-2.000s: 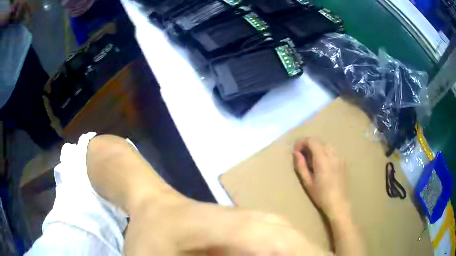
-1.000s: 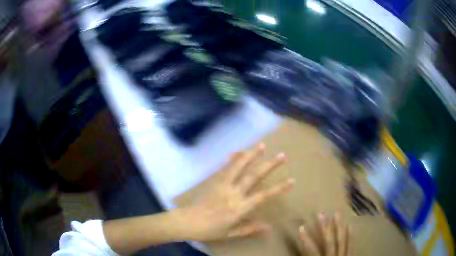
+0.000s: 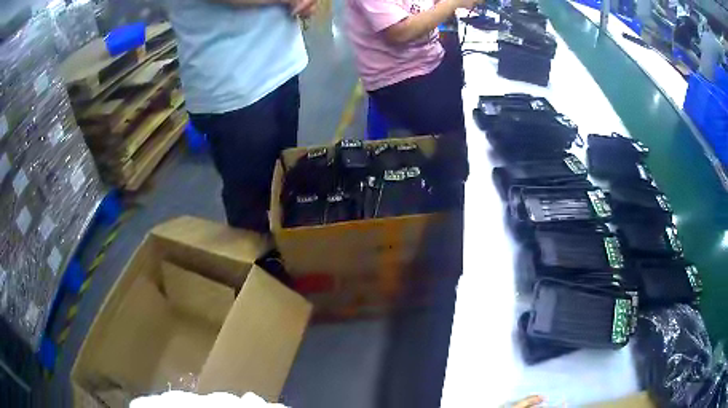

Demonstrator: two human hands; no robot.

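Observation:
Black power bank bodies (image 3: 579, 312) lie in two overlapping rows on the white bench (image 3: 487, 335), each with a green circuit board strip (image 3: 621, 320) at its right end. Only a small piece of a hand, by its place my left hand (image 3: 527, 402), shows at the bottom edge beside the nearest body; the rest is cut off, so its grip is hidden. My right hand is not in view. A corner of the cardboard sheet (image 3: 627, 402) shows at the bottom right.
An open carton (image 3: 168, 335) stands on the floor at the left. Behind it is a carton (image 3: 359, 247) filled with black power banks. Two people stand beyond. A clear plastic bag (image 3: 677, 351) lies at the right, by the green belt (image 3: 623, 88). Wooden pallets (image 3: 132, 103) stand at the left.
The view has swung left and up from the cardboard sheet to the floor cartons and bench rows. Both hands showed spread over the cardboard before; now only a piece of one shows.

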